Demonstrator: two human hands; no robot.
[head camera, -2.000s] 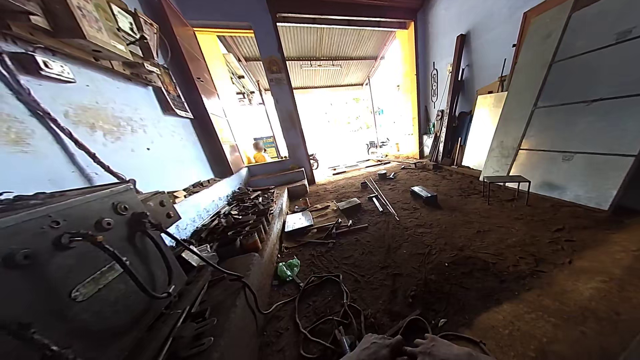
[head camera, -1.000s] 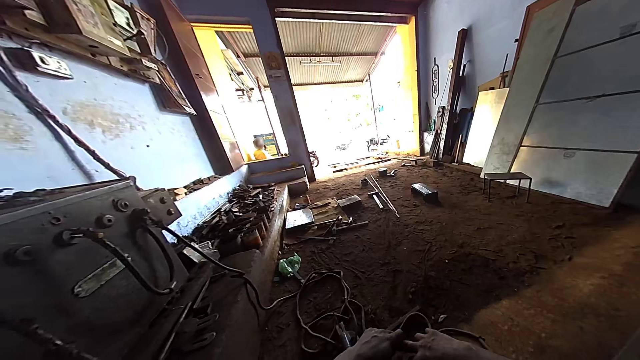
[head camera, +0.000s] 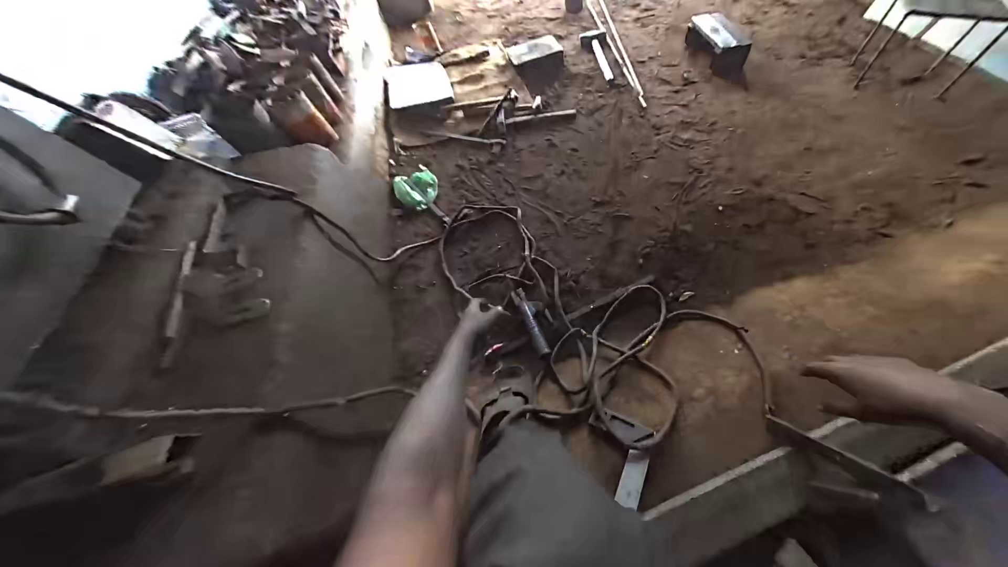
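Observation:
My left hand reaches down to the dirt floor, at the edge of a loop of dark cable; blur hides whether its fingers hold the cable. Just right of it lies a dark cylindrical handle, perhaps a welding electrode holder. My right hand is held out at the right with nothing seen in it, above the floor and near a metal angle bar. More cable coils lie between the hands. Below them is a flat metal strip.
A green plastic bag lies beyond the cable. Farther off are metal blocks, a hammer, thin rods and a small metal-legged stool. Scrap metal is heaped on the ledge at the left, with a machine beside it.
The view has tilted strongly down. My hands were close together at the bottom edge; now they are wide apart, the left down by the cable and the right out to the side.

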